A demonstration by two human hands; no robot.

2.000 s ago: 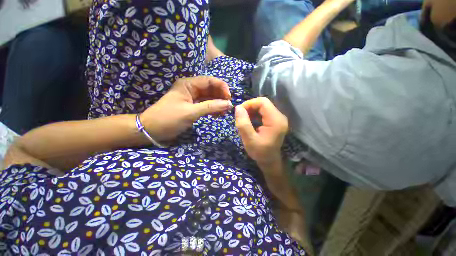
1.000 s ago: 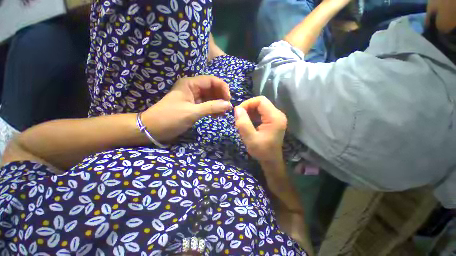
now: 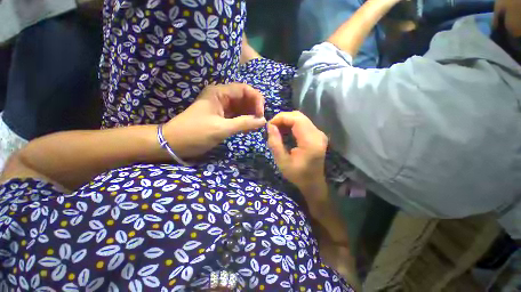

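My left hand (image 3: 220,117), with a bracelet at the wrist, is held above the lap, thumb and index finger curled to a pinch. My right hand (image 3: 298,141) faces it from the right, its thumb and index finger also pinched. The fingertips of both hands almost touch. A tiny workpiece (image 3: 266,120) sits between them; it is nearly hidden, and its shape and colour cannot be told.
The wearer's patterned clothing (image 3: 171,228) fills the lower left and the lap. A person in a grey-blue shirt (image 3: 400,120) sits close at the right. A dark-clothed leg (image 3: 51,85) is at the left. A brown carton-like object (image 3: 434,254) stands at the lower right.
My right fingertips have closed in slightly on the left ones. The view has shifted a little; the neighbouring person appears slightly further right.
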